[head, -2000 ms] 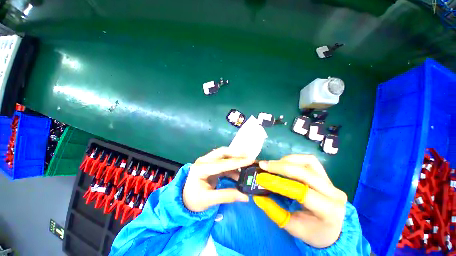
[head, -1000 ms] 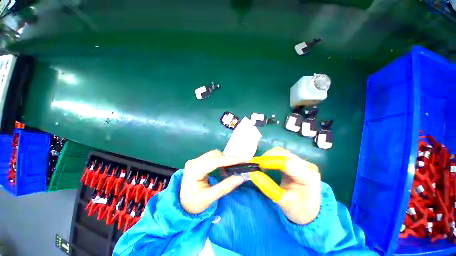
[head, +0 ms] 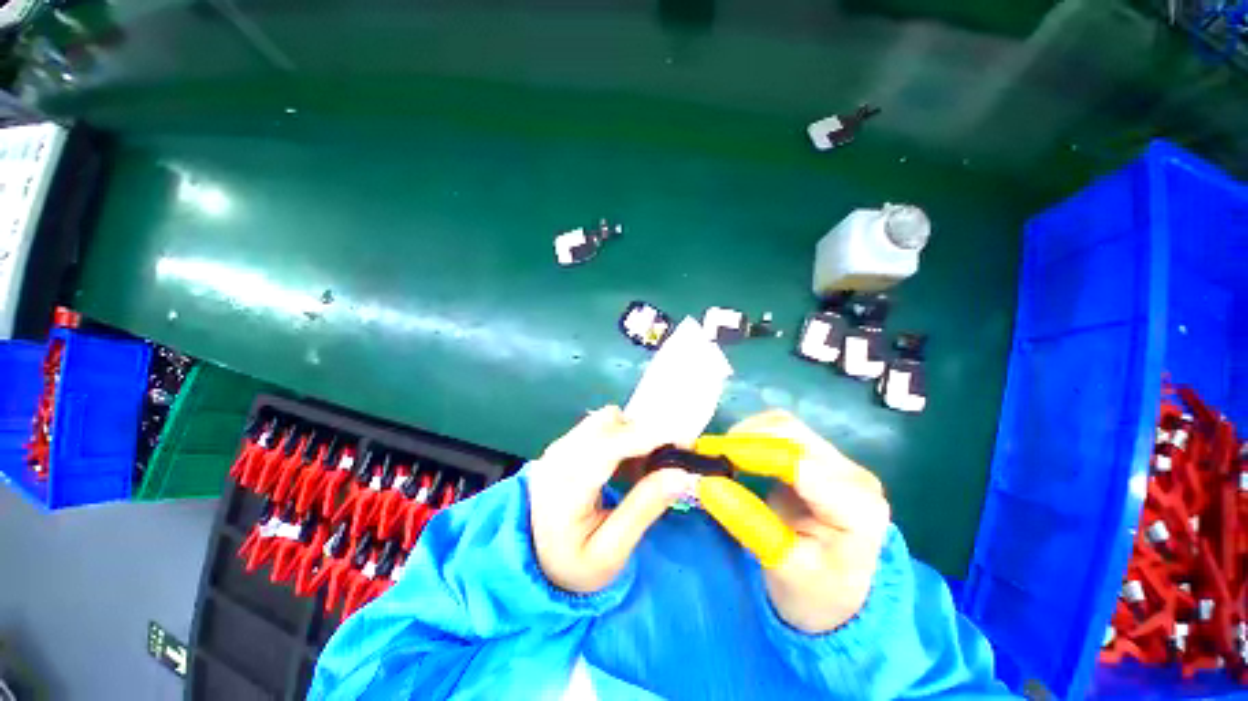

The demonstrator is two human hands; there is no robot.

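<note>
My left hand (head: 586, 496) is bare and my right hand (head: 810, 514) wears yellow finger cots on thumb and index finger. Between them, both hold a small black housing (head: 680, 460) by its ends, edge-on in front of my blue sleeves. A pale, shiny bit shows just below it between the fingertips; its detail is too small to tell. A white wipe (head: 680, 378) stands up just beyond the fingers. It cannot be told whether the left fingers touch it.
Small black-and-white modules (head: 864, 355) lie by a translucent bottle (head: 871, 252). A round-edged housing (head: 645, 325) lies beyond the wipe. A black tray (head: 233, 619) with red pieces is at left. A big blue bin (head: 1081, 356) stands right; blue (head: 103, 418) and green (head: 196, 436) bins stand left.
The black housing was face-up two seconds ago and is now edge-on, with both hands still on it. The right-hand fingers have shifted from across its face to its end.
</note>
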